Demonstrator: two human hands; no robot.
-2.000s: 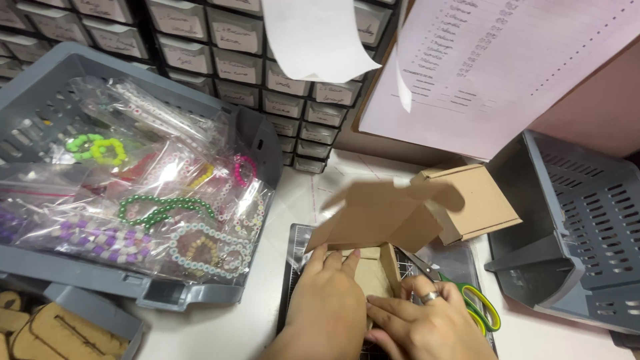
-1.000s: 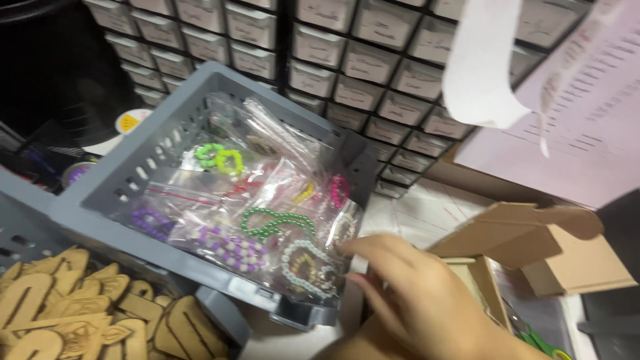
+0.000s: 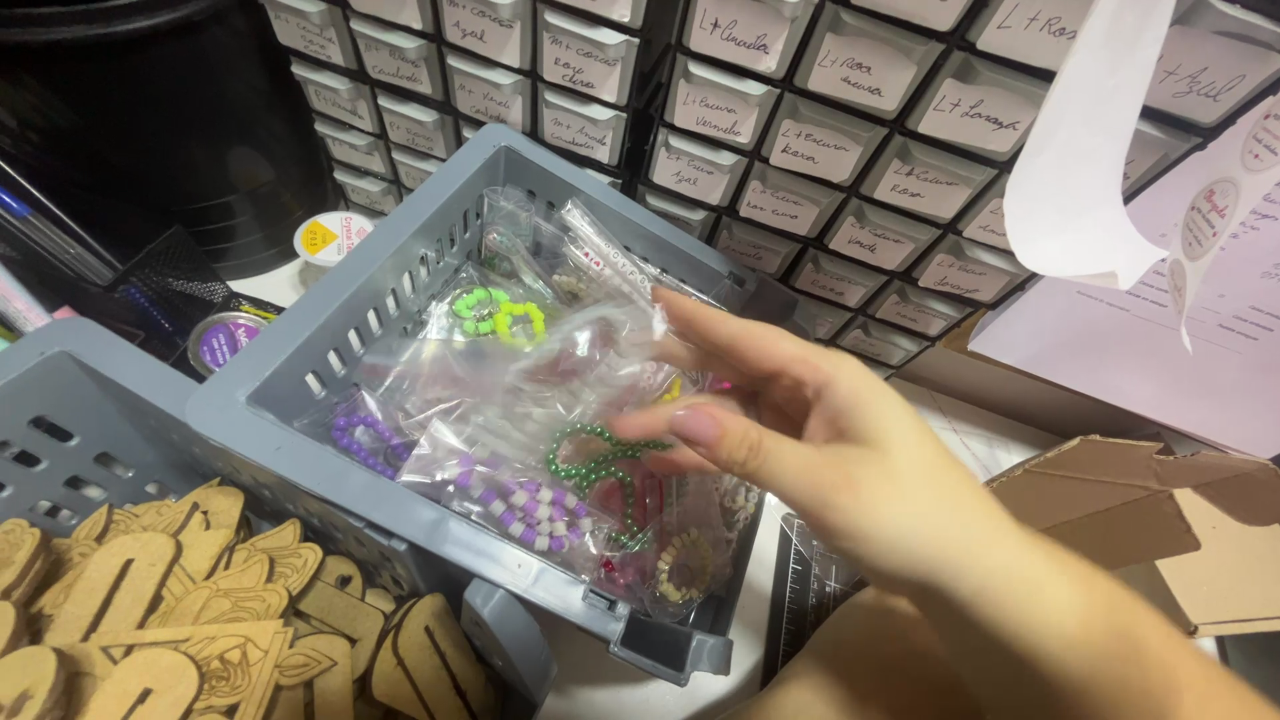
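My right hand (image 3: 790, 430) reaches in from the right over a grey plastic basket (image 3: 400, 545). Its fingers are spread above clear plastic bags (image 3: 530, 385), with no item visibly held; I cannot tell whether the fingertips touch them. The bags contain a green bead strand (image 3: 590, 435), purple-and-white beads (image 3: 535, 515), a purple bead bracelet (image 3: 365, 440), a yellow bead bracelet (image 3: 520, 323) and pale beads (image 3: 685, 565). Part of my left hand or wrist (image 3: 865, 655) shows at the bottom, beneath the right forearm; its fingers are hidden.
Another grey basket (image 3: 120, 385) with cut wooden pieces (image 3: 200, 620) stands lower left. Small labelled drawers (image 3: 840, 70) line the back. An open cardboard box (image 3: 1100, 500) is at right, near a dark ruled mat (image 3: 800, 580). A paper strip (image 3: 1080, 150) hangs upper right.
Two seconds ago both hands were at the small cardboard box. My right hand has left it and now hovers over the bagged beads. The view has swung left.
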